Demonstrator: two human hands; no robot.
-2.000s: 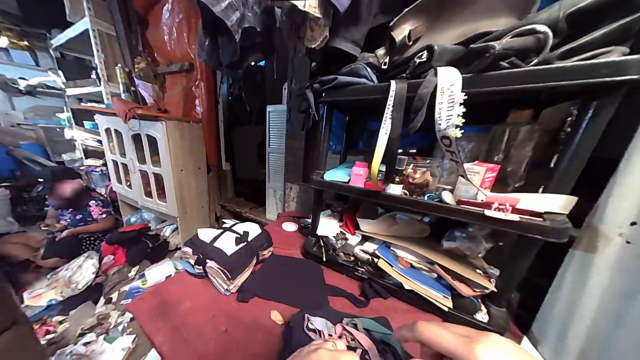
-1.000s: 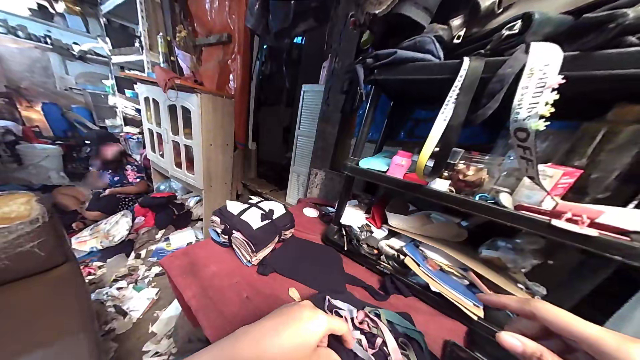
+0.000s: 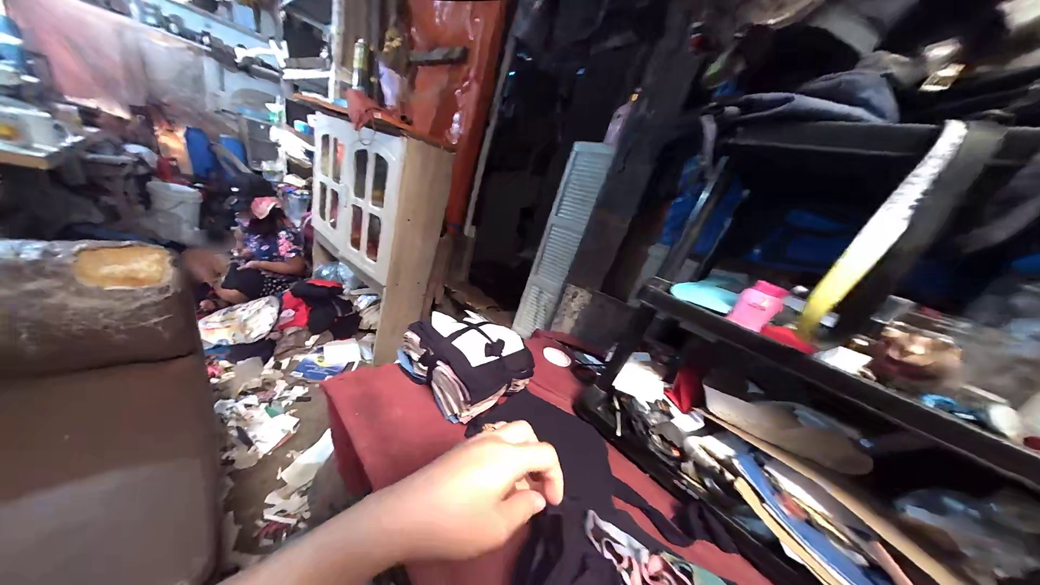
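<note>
My left hand is above the red cloth surface, fingers curled, at the edge of a dark garment spread flat there. Whether it grips anything is unclear. Just beyond it sits a stack of folded clothes with a black and white piece on top. At the bottom edge lies a bunched heap of clothes in black, pink and green, partly cut off. My right hand is out of the frame.
A black shelf holding a pink bottle and loose items runs along the right. A worn brown sofa stands at left. Paper scraps litter the floor. Beyond are a white-doored cabinet and a seated person.
My left hand has moved from the bunched clothes toward the folded stack. My right hand has left the frame. The view has swung right to left.
</note>
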